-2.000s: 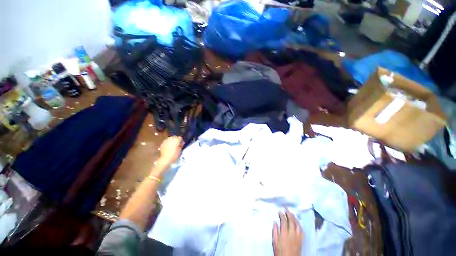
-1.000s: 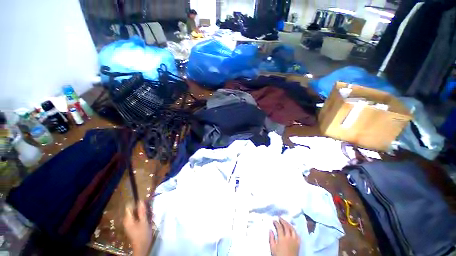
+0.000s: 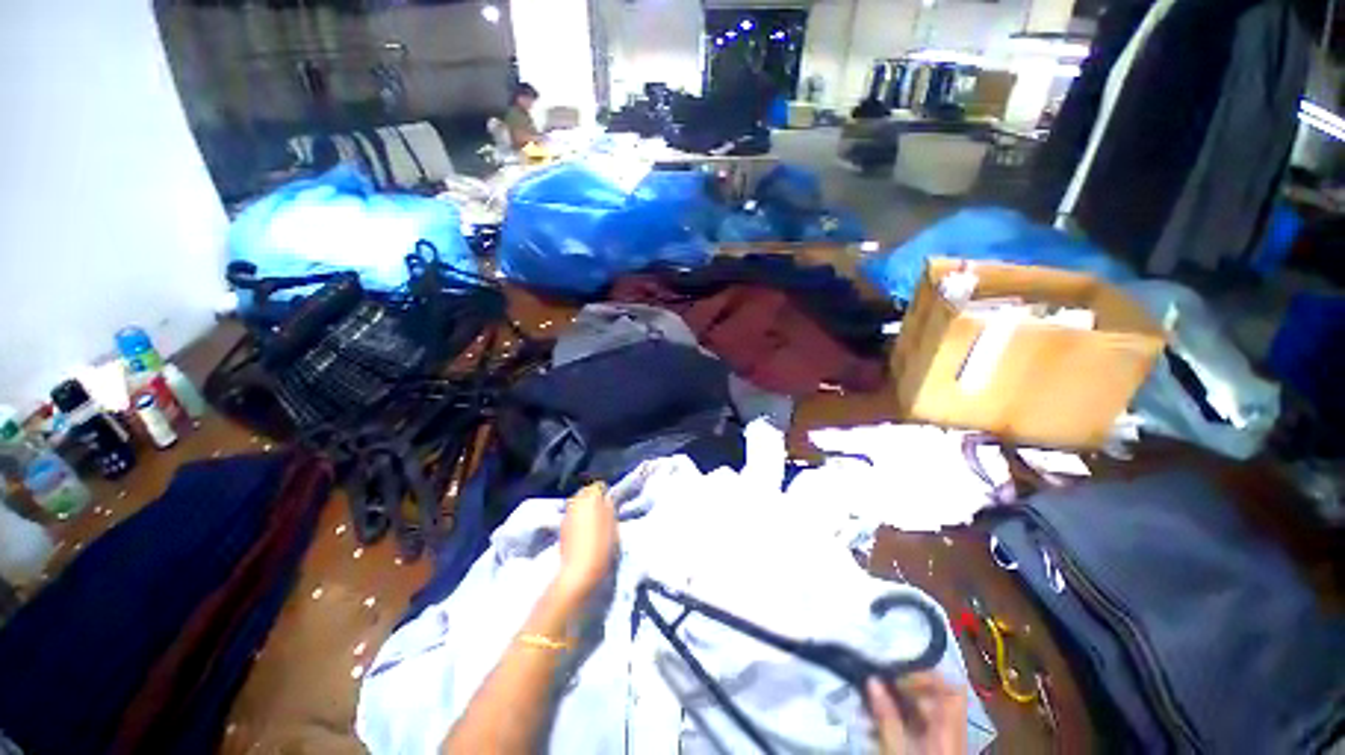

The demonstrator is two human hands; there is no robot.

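Observation:
A pale blue-white shirt [image 3: 516, 605] lies spread on the brown table in front of me, its collar end away from me. My left hand [image 3: 587, 534] is at the shirt's upper part near the collar, fingers pinched on the cloth as far as I can see. My right hand [image 3: 918, 711] holds a black plastic hanger [image 3: 752, 630] near its hook, above the shirt. The hook points right and the hanger's arms reach left and down. The hanger's lower end is cut off by the picture's edge.
Black hangers [image 3: 354, 354] are heaped at back left. Navy and maroon garments [image 3: 162, 590] lie at left, a loose garment pile [image 3: 620, 384] behind the shirt. An open cardboard box [image 3: 1018, 369], red and yellow snips [image 3: 1008, 656] and folded grey-blue trousers [image 3: 1180, 590] are at right. A person [image 3: 522, 118] is far back.
A hanger that my left hand held at the left is now in my right hand above the shirt. My left hand has moved right and up to the collar area. The view has shifted.

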